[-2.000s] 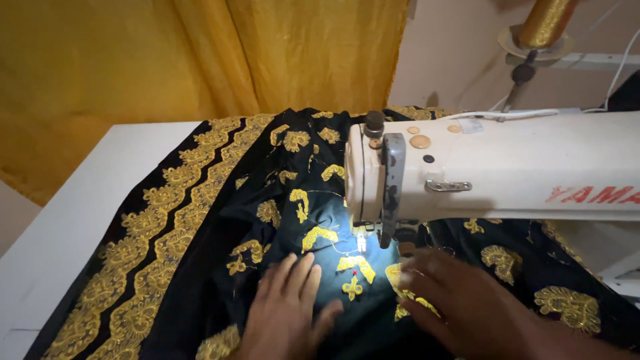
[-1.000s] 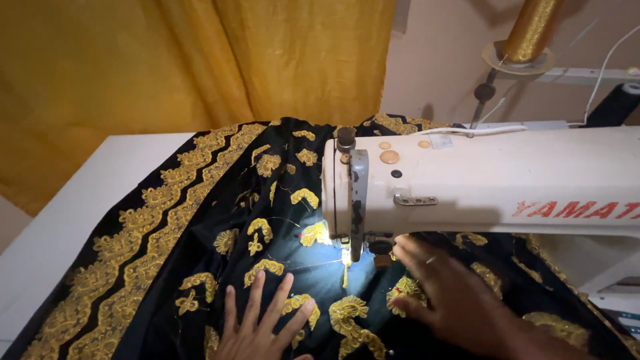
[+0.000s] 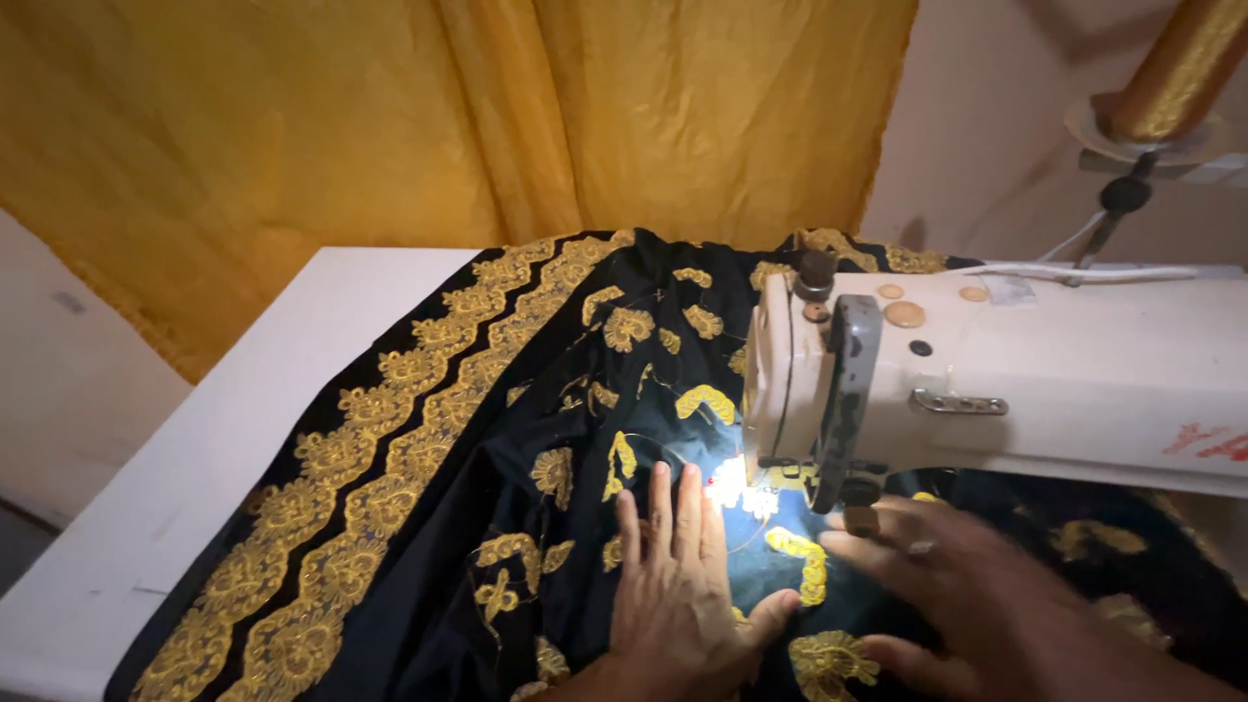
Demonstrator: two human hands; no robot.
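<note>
Dark fabric with gold lace appliqué (image 3: pixel 551 475) lies spread under the head of a white sewing machine (image 3: pixel 1033 361). My left hand (image 3: pixel 678 575) rests flat on the cloth, fingers slightly spread, just left of the brightly lit needle area. On the other side, my right hand (image 3: pixel 936 575) touches the cloth beside and partly below the machine head, a little blurred, with a ring on one finger. Between the hands is a curved gold motif (image 3: pixel 806 564). A red-headed pin shows by the bright spot, where glare hides the needle and presser foot.
A white table (image 3: pixel 195 439) extends at the left. Behind it hangs a yellow-gold curtain (image 3: pixel 682 117). A cone of gold thread (image 3: pixel 1180 73) stands on a holder at the upper right. A white cable (image 3: pixel 1092 272) runs along the machine's top. Wide gold lace borders (image 3: pixel 390 487) cross the cloth's left side.
The cloth has shifted and turned under the machine head, with different motifs now near the needle. My left hand has moved closer to the lit needle area. The view has shifted.
</note>
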